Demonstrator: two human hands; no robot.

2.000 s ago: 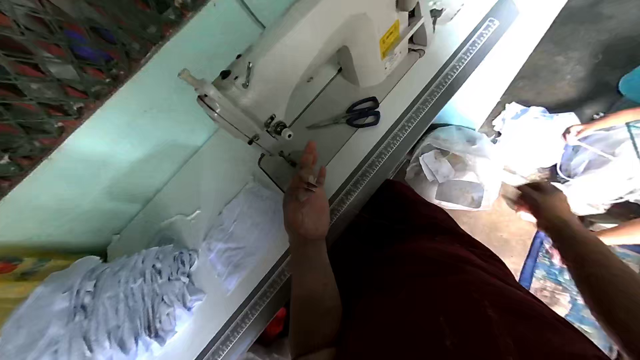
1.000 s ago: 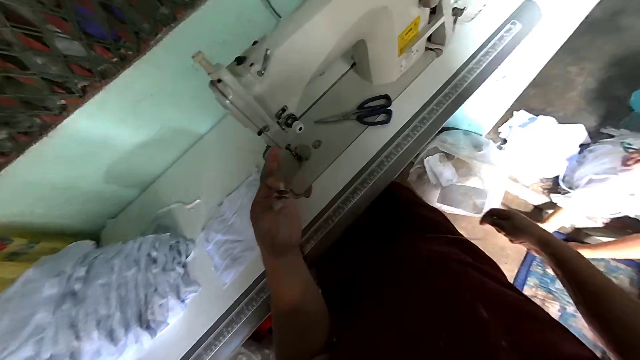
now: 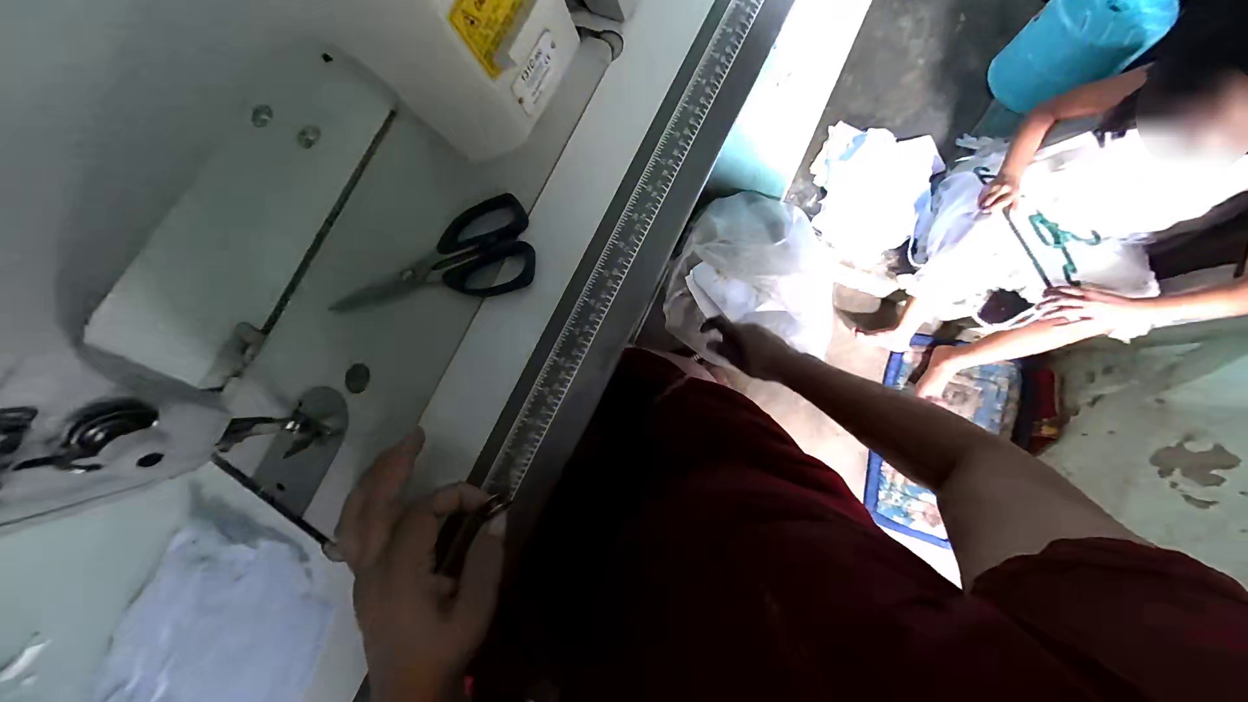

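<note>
My left hand (image 3: 424, 556) is at the table's front edge, just below the presser foot (image 3: 307, 426) of a white sewing machine (image 3: 468, 88). A small dark metal tool (image 3: 466, 534), its kind unclear, is pinched between its thumb and fingers. Dark-handled scissors (image 3: 453, 261) lie on the machine bed, blades toward the lower left. My right hand (image 3: 746, 346) reaches to a clear plastic bag (image 3: 770, 244) with white pieces in it, beside the table; whether it grips anything cannot be told. White cloth (image 3: 229, 614) lies on the table at lower left.
A measuring tape (image 3: 624, 234) runs along the table's front edge. At right, other people sit on the floor by white cloth (image 3: 877, 185) and a patterned mat (image 3: 912, 497). A turquoise container (image 3: 1082, 49) stands at upper right.
My left hand has moved from beside the presser foot to the table's front edge. My right hand has moved to the plastic bag. The view has come closer to the machine bed.
</note>
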